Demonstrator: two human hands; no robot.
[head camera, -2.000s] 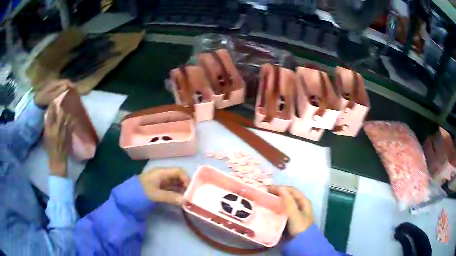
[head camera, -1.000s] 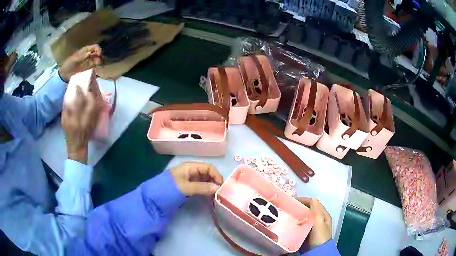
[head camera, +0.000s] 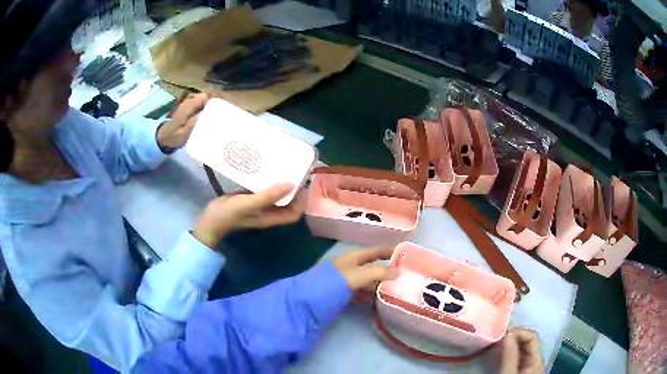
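Note:
An open pink box (head camera: 475, 281) lies tilted on the white sheet in front of me, its black-looking round cutout with cross ribs showing. A brown strap (head camera: 431, 354) curves below its near side. My left hand (head camera: 369, 269) grips the box's left end at the rim. My right hand (head camera: 521, 352) is at the box's lower right corner, by the strap's end, cut off by the picture's bottom edge. Its fingers are bent together; whether they hold anything is hidden. The pink fasteners behind the box are mostly hidden by it.
Another strapped pink box (head camera: 363, 208) stands behind left. Several pink boxes (head camera: 528, 197) stand at the back right. Loose brown straps (head camera: 486, 245) lie behind the work. A co-worker at left holds a pink box (head camera: 252, 150). A fastener bag (head camera: 647, 314) lies far right.
The view has swung left, so things sit further right in the picture. My right hand has moved from the box's right end to below its lower right corner. The co-worker's box now shows its underside.

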